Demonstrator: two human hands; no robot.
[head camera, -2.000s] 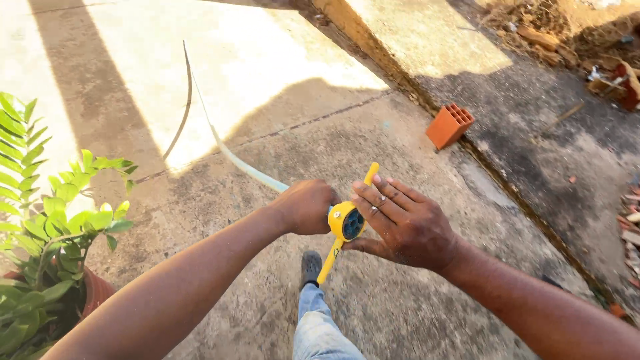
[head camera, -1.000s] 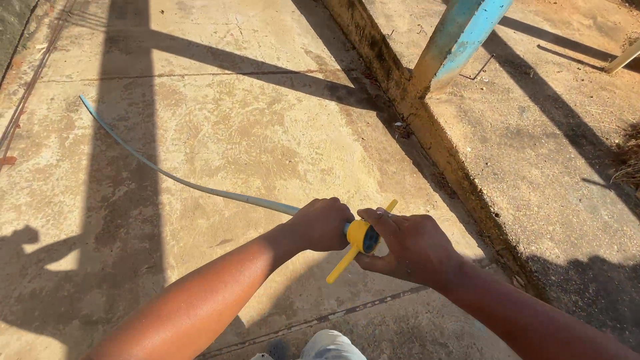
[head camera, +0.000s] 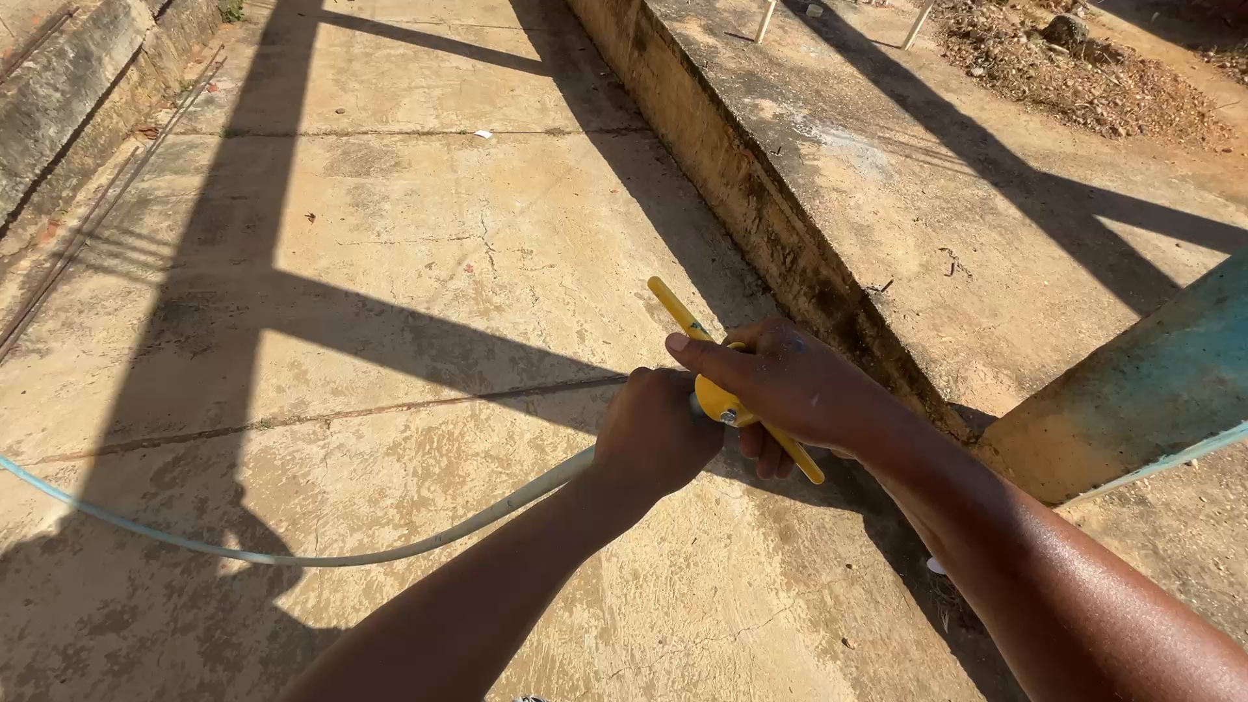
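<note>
My left hand (head camera: 658, 429) is closed around the end of a long grey-blue plastic pipe (head camera: 526, 490), which curves away to the left edge of the view. Against that end sits a yellow two-handled tool (head camera: 719, 401), probably a pipe threader, with a round head and a bar slanting from upper left to lower right. My right hand (head camera: 790, 380) grips the head and bar, its thumb on top and its fingers curled beneath. The two hands are side by side. The pipe's tip is hidden between them and the head.
A raised concrete ledge (head camera: 780, 205) runs along the right, with a blue and yellow post (head camera: 1121, 390) near my right forearm. Thin metal rods (head camera: 107, 200) lie by a low wall (head camera: 68, 97) at the left. Rubble (head camera: 1092, 88) lies at the upper right.
The yellow bar has turned to slant from upper left to lower right. My right hand now reaches over the tool's head. The view has swung across the ground.
</note>
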